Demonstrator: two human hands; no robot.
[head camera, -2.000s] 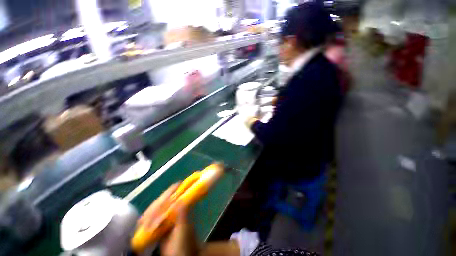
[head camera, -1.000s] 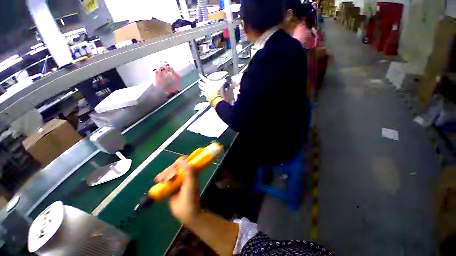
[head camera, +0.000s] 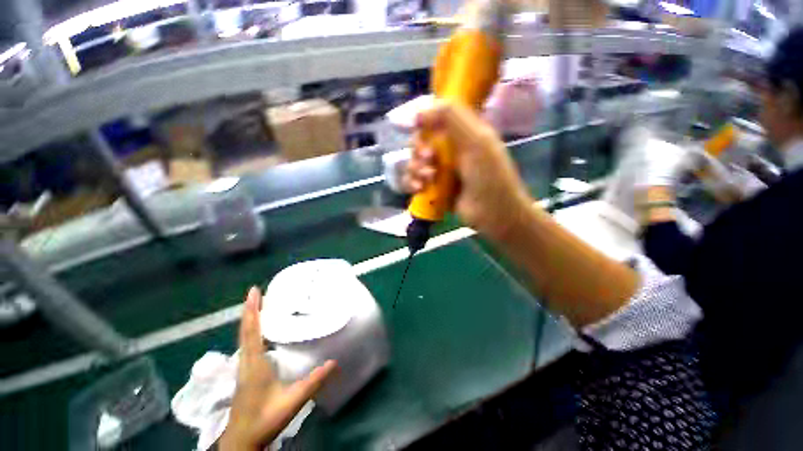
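My right hand (head camera: 462, 163) is closed around the orange electric screwdriver (head camera: 467, 75), held upright above the green bench with its black nose and thin bit pointing down. The bit tip is in the air, right of the white appliance housing (head camera: 357, 352). The housing stands on the bench with its rounded white base plate (head camera: 308, 299) facing up. My left hand (head camera: 268, 396) is open, fingers spread, at the housing's left front side; whether it touches is unclear. A crumpled white cloth (head camera: 201, 392) lies behind and left of my left hand.
A clear screw bin (head camera: 121, 405) sits at the lower left. Another housing (head camera: 232, 218) and white parts are on the green belt (head camera: 299, 229) beyond the white rail. A grey frame crosses above. A person in dark clothes (head camera: 740, 273) works close at the right.
The view has swung left. My right hand has raised the screwdriver and turned it from slanted to upright, bit down. My left hand has come into view beside the housing.
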